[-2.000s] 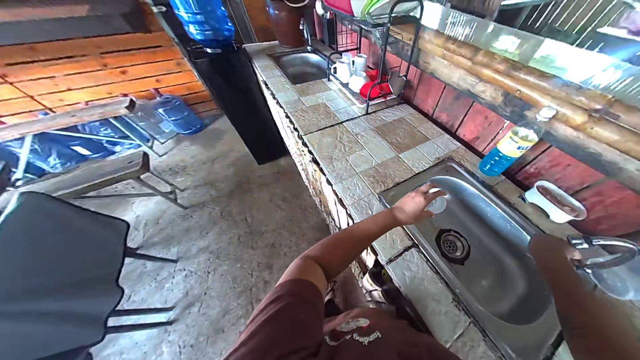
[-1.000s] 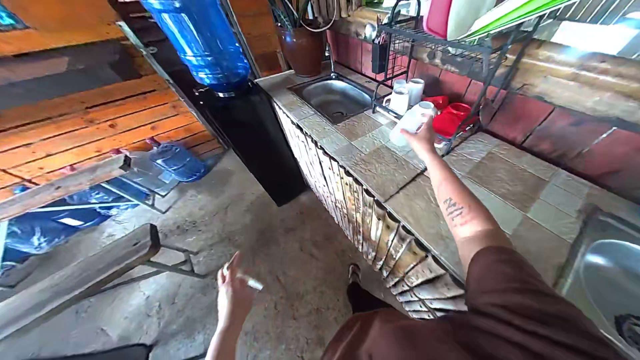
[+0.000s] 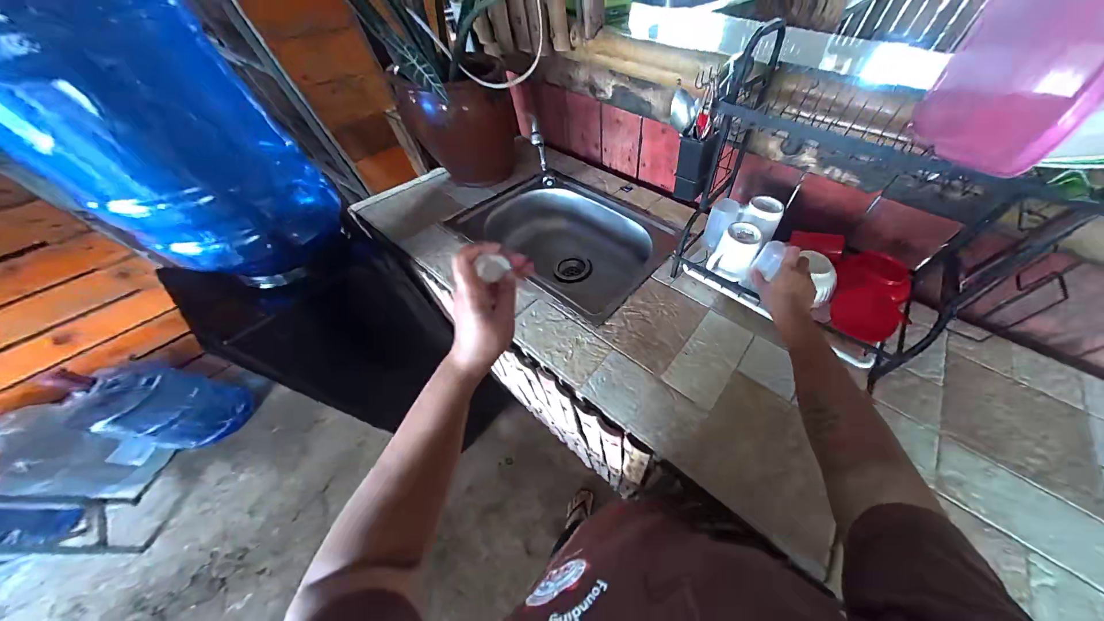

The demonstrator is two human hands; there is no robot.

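Note:
My left hand (image 3: pixel 485 302), near the front left corner of the small steel sink (image 3: pixel 565 233), holds a small whitish round object (image 3: pixel 492 268), perhaps a cap or small cup. At the dish rack, my right hand (image 3: pixel 787 289) has its fingers on a translucent plastic cup (image 3: pixel 767 259). White mugs (image 3: pixel 738 248) and another translucent cup (image 3: pixel 721 222) stand beside it on the rack's lower tray. A white ribbed cup (image 3: pixel 819 278) is just right of that hand, partly hidden by it. Red plastic dishes (image 3: pixel 865 312) lie farther right.
The black metal rack (image 3: pixel 940 302) carries a cutlery holder (image 3: pixel 693 164) and a pink plastic container (image 3: pixel 1005 95). A brown pot with a plant (image 3: pixel 466 129) stands behind the sink. At left, a large blue water bottle (image 3: pixel 164 147) sits on a black dispenser (image 3: pixel 345 328). The tiled counter (image 3: pixel 638 397) has a rough front edge.
The view has moved toward the small sink and rack. My left hand has risen from beside the counter to near the sink's edge. My right hand, with the translucent cup, is now lower, among the rack's cups.

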